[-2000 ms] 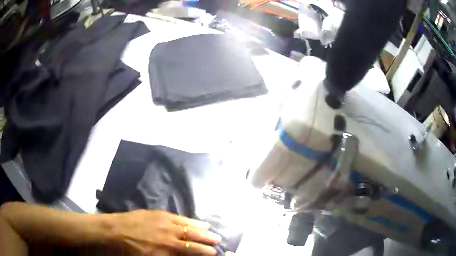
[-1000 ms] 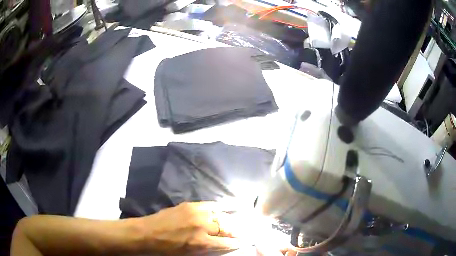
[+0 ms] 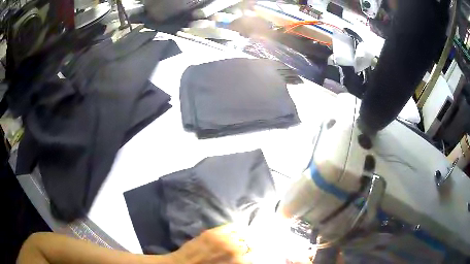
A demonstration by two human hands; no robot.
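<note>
The dark cut panel (image 3: 206, 191) lies on the white table, creased, with its right end running into the lamp glare by the needle area. My left hand (image 3: 219, 246) rests on its lower edge, palm down, with the fingertips lost in the glare; whether they grip the cloth cannot be told. The white sewing machine head (image 3: 330, 165) with a blue stripe stands to the right. The presser foot and needle are washed out by glare. My right hand cannot be made out.
A neat stack of dark panels (image 3: 237, 98) lies beyond the workpiece. A large rumpled heap of dark pieces (image 3: 87, 118) covers the left side. A thick black tube (image 3: 407, 62) rises above the machine head. A printed ruler (image 3: 90, 232) runs along the table's front edge.
The panel has turned, its left part now tilted and its top edge rising to the right. My left hand has come nearer the needle area since the oldest frame. The view has shifted.
</note>
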